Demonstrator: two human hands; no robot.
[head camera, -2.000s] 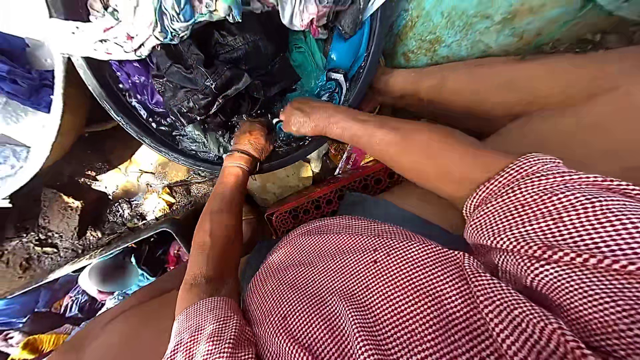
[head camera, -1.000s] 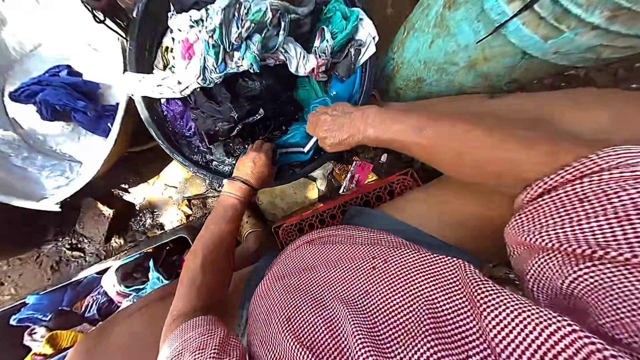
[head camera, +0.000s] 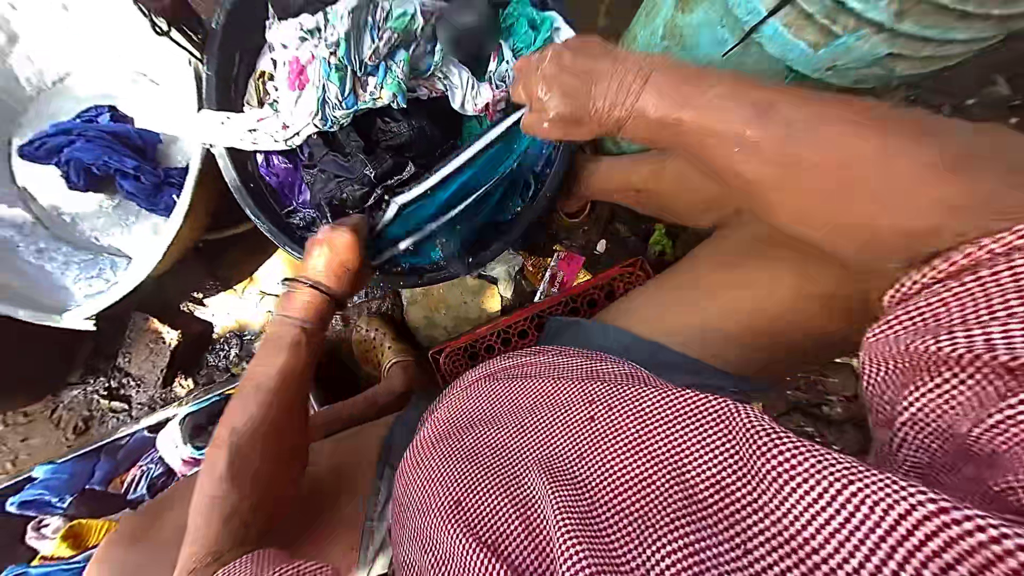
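Observation:
A wet teal garment with white stripes (head camera: 472, 188) is stretched across the front of a black tub (head camera: 260, 204). My right hand (head camera: 572, 88) is closed on its upper right end, above the tub's right side. At its lower left end, by the tub's front rim, my left hand (head camera: 336, 260) grips the garment, its fingers partly hidden. Behind the stretched cloth lie dark wet clothes (head camera: 364, 164) and a purple cloth (head camera: 284, 180). A bundled white patterned cloth (head camera: 344, 68) lies across the back of the tub and hangs over its left rim.
A white basin (head camera: 180, 216) with a navy cloth (head camera: 112, 156) stands left. A red plastic crate (head camera: 544, 316) lies before my lap, near wrappers (head camera: 560, 272). More clothes (head camera: 88, 488) fill a container at lower left. A turquoise drum (head camera: 704, 40) stands at upper right, on muddy ground.
The teal garment, bunched in the tub before, is now stretched between my hands. My right hand has moved up and away from my left.

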